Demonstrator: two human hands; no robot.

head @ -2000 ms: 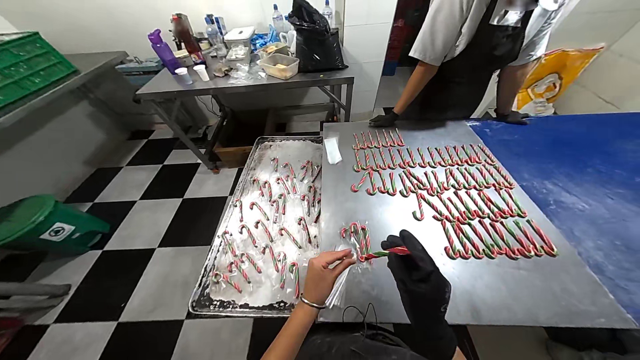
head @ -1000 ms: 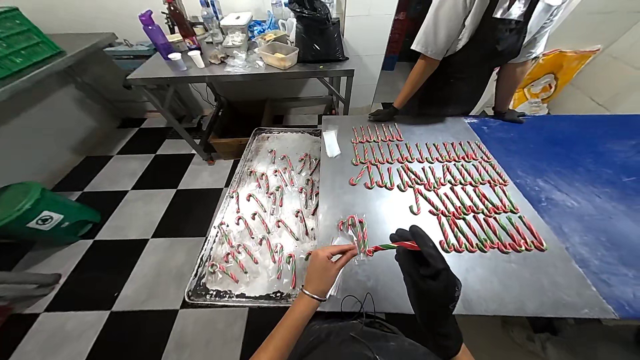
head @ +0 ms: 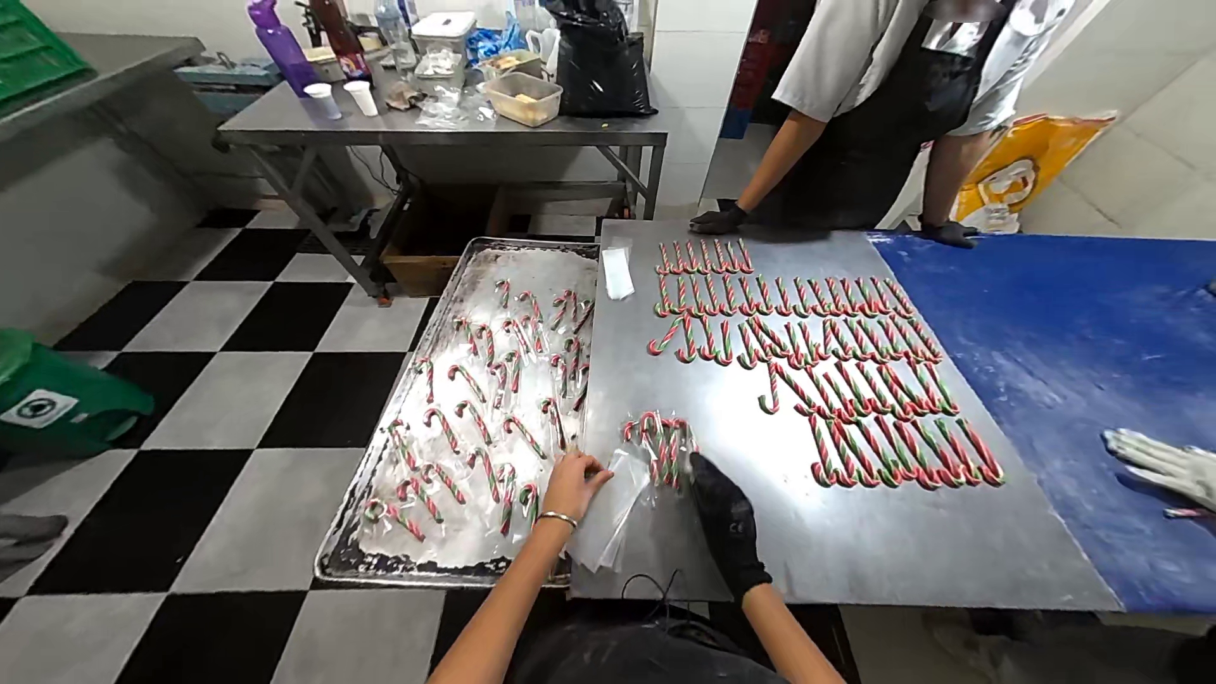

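Observation:
My bare left hand (head: 574, 484), with a bracelet at the wrist, is at the edge of a stack of clear plastic sleeves (head: 613, 508); whether its fingers grip one I cannot tell. My right hand (head: 724, 518), in a black glove, rests beside a small pile of wrapped candy canes (head: 660, 446), its fingertips at the pile's right side. Farther right, unwrapped red, green and white candy canes (head: 898, 451) lie in several rows on the metal table (head: 855, 551). Left of my hands, many wrapped canes (head: 465, 385) are scattered over a metal baking tray (head: 380, 570).
Across the table a person in a black apron leans with gloved hands (head: 719, 220) on its far edge. A white-gloved hand (head: 1164, 465) is on the blue tabletop (head: 1035, 380) at right. Behind stands a steel table (head: 456, 138) with bottles, cups and containers. A white slip (head: 617, 274) lies near the tray.
Earlier my hands held a candy cane and a sleeve together above the table. Now they are apart, the left at the sleeves and the right beside the pile. A white-gloved hand has appeared at right.

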